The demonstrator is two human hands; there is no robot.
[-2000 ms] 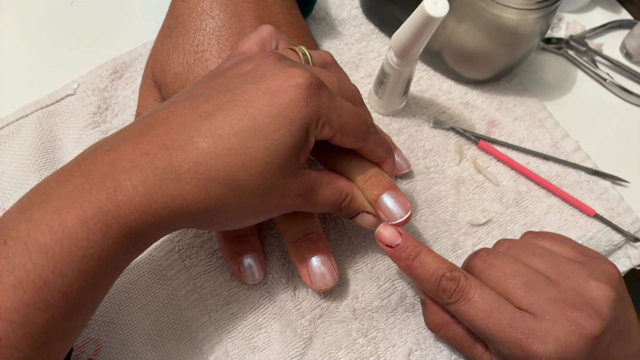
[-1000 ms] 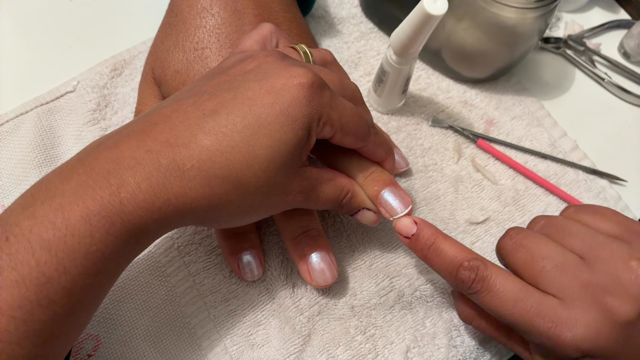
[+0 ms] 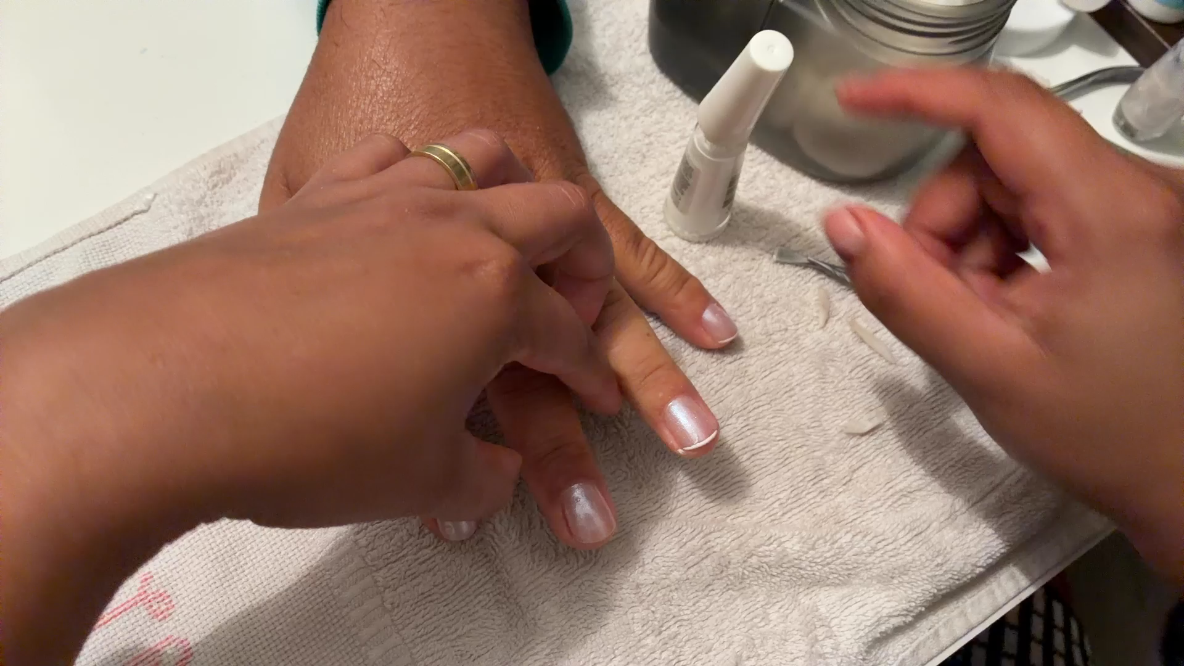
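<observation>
Another person's hand lies palm down on a white terry towel, its nails coated in pearly polish, with a white line along the tip of one nail. My left hand, wearing a gold-coloured ring, rests over that hand with its fingers bent; its fingertips touch or hover by the fingers, though the contact is partly hidden. To the right, my right hand is raised and slightly blurred, thumb and index finger apart, with nothing between them. Between the hands stands a capped white nail polish bottle.
A glass jar with a metal rim stands behind the bottle. The tip of a metal nail tool shows beside my right thumb. Several nail clippings lie on the towel. A small clear bottle is at the back right.
My right hand has moved up and away from the other person's fingertip, its thumb and index finger now apart. My left hand has let go of the finger it pinched.
</observation>
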